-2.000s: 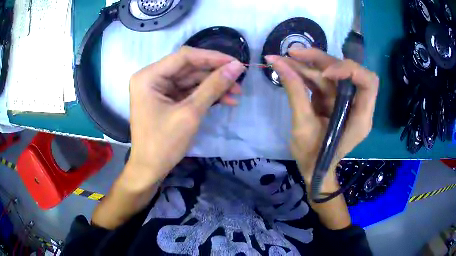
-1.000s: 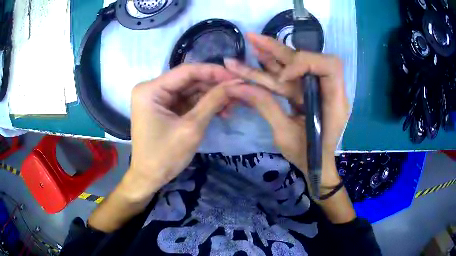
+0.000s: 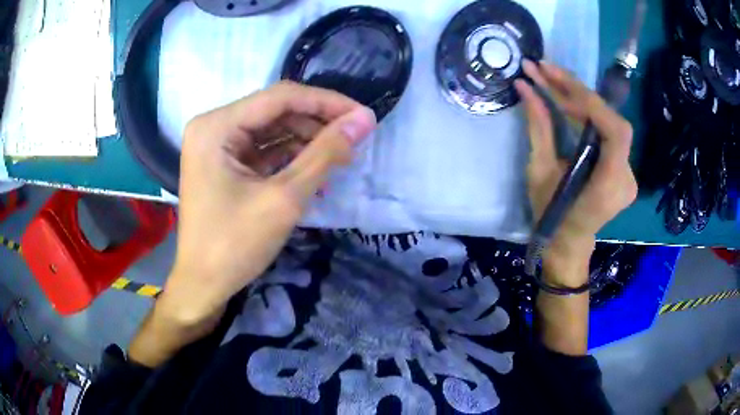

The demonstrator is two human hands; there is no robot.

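Observation:
My left hand point(image 3: 243, 182) is over the white bench sheet point(image 3: 422, 174), thumb and forefinger pinched beside the near edge of a round black ear cup housing point(image 3: 349, 53). Hair-thin wires show faintly in its curl; their ends are too fine to see. My right hand point(image 3: 580, 162) holds the black soldering iron point(image 3: 572, 174), its metal barrel pointing up and away to the right. The thumb and forefinger of this hand are apart at the near right edge of the speaker driver plate point(image 3: 491, 53), which lies flat with its ringed centre up.
A black headband point(image 3: 138, 101) curves at the left, its cup point(image 3: 235, 6) cut off by the top edge. Printed paper sheets point(image 3: 61, 77) lie far left. Loose driver plates point(image 3: 690, 174) are piled at the right. A blue parts bin point(image 3: 633, 312) and red stool point(image 3: 69, 259) are below the bench.
My hands were together at a thin red wire, then close together; now they are apart. My right hand has moved right with the iron, uncovering the driver plate.

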